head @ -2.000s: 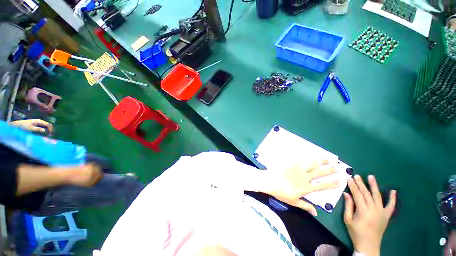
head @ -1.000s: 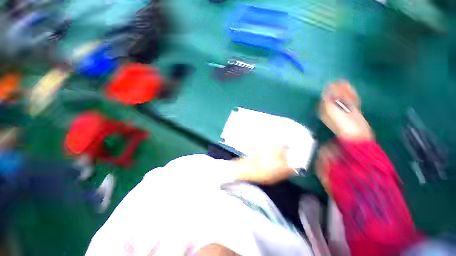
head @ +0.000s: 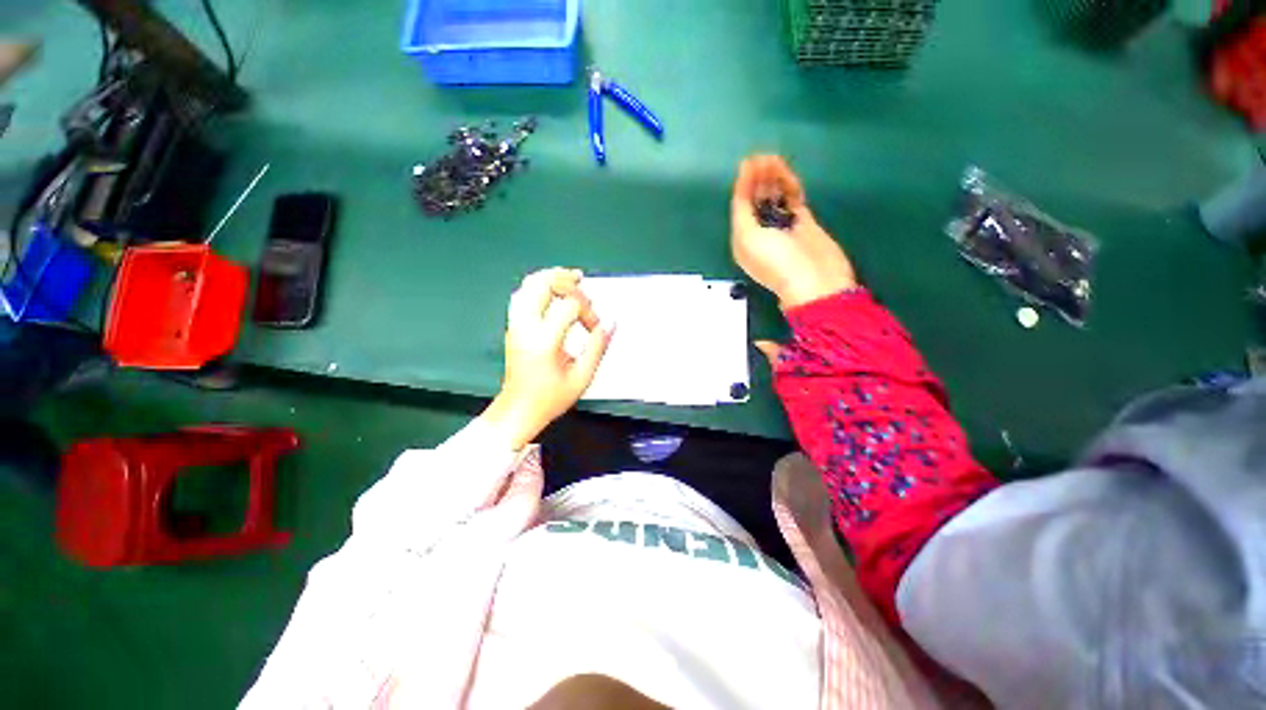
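Observation:
The white board [head: 667, 347] lies on the green mat in front of me, with dark round discs at its right corners. My left hand [head: 549, 347] is over the board's left end with fingers curled; I cannot tell if it holds anything. Of my right hand only a fingertip [head: 768, 350] shows beside the board's right edge; the rest is hidden under another person's red sleeve [head: 875, 416]. That person's cupped hand [head: 778, 243] holds small black pieces beyond the board. A pile of dark leaded components [head: 469, 169] lies beyond the board to the left.
Blue cutters [head: 619, 111] lie open near a blue bin [head: 500, 65]. A red bin [head: 176, 308] and a phone [head: 294, 261] are at left. A clear bag of dark parts [head: 1025, 247] and a white disc [head: 1027, 318] are at right. Stacked panels [head: 861, 31] stand at the back.
The view has swung right. Another person's red-sleeved arm has reached in over my right hand. My left hand has moved from lying flat on the board to curled at its left end.

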